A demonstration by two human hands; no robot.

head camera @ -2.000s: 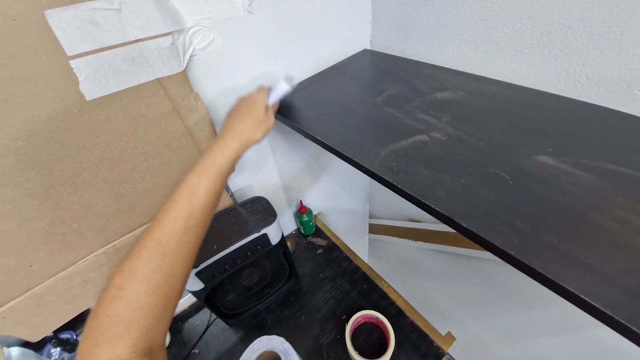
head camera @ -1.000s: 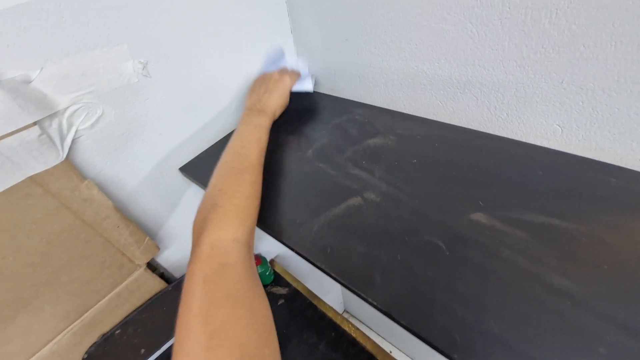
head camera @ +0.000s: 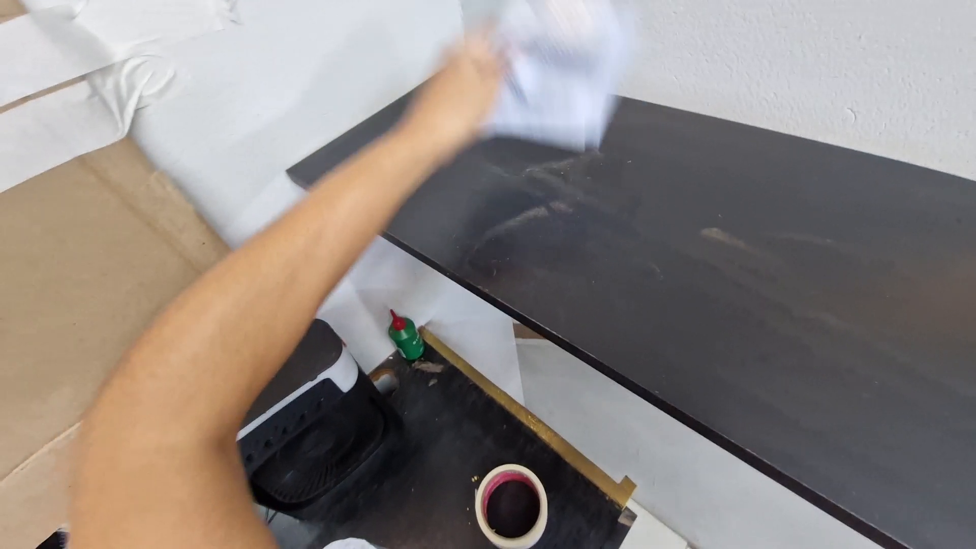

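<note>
My left hand [head camera: 469,76], blurred, is closed on a white sheet that looks like paper or cloth [head camera: 560,91]. It is over the far left part of a dark shelf board [head camera: 686,305], near the wall corner. The sheet covers part of the board's back edge; whether it touches the surface cannot be told. Pale dusty smears mark the board around and below it. My bare forearm crosses from the lower left. My right hand is out of view.
Below the board, a black tabletop [head camera: 450,442] holds a roll of tape [head camera: 511,506], a green bottle with a red nozzle [head camera: 406,338] and a black-and-white fan-like appliance [head camera: 320,427]. Brown cardboard [head camera: 84,290] and white tape strips [head camera: 61,137] are at left.
My left hand with the white sheet was at the board's left end, then at the far corner; it is now further right along the back edge. The sheet appears more spread out.
</note>
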